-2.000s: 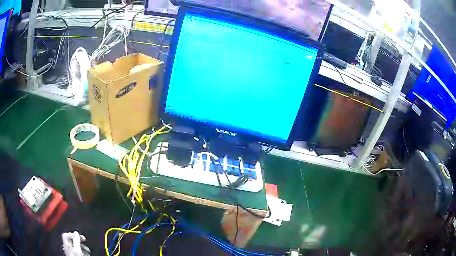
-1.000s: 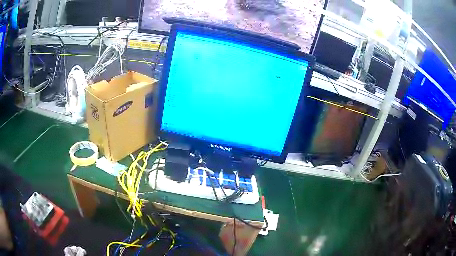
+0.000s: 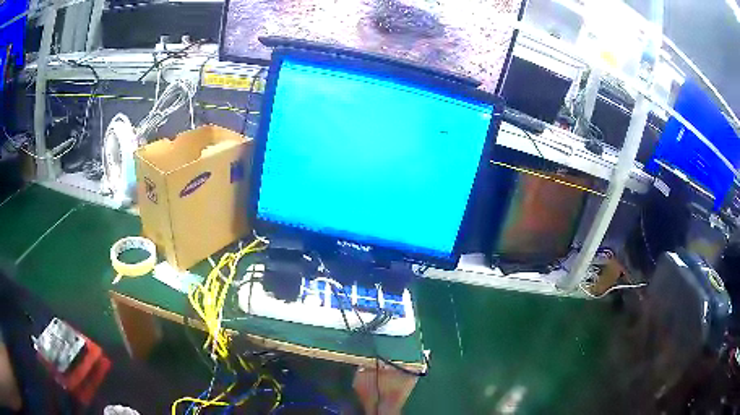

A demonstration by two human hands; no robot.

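Observation:
A white gloved hand, seemingly my left hand [image 3: 120, 410], shows only as a small tip cut off by the bottom edge; its fingers and anything in it are hidden. My right hand is out of the picture. Nearest in front, a bundle of yellow cable [image 3: 212, 301] hangs over the front edge of a low wooden stand [image 3: 312, 344]. The stand bears a white power strip [image 3: 329, 316] with blue socket areas and black plugs. Above it stands a black-framed monitor [image 3: 373, 158] with a bright cyan screen. Dark blue cables lie below the stand, partly cut off.
A brown carton [image 3: 195, 198] and a pale yellow tape roll [image 3: 133, 258] are on the stand's left. A silver-white unit [image 3: 59, 344] sits on red pads [image 3: 85, 374] at far left, beside a person's arm [image 3: 8, 377]. A blurred dark shape is at right.
The view has tilted up, so the stand and monitor sit lower in the picture. The white gloved hand has dropped almost out at the bottom. White pieces right of the stand no longer show.

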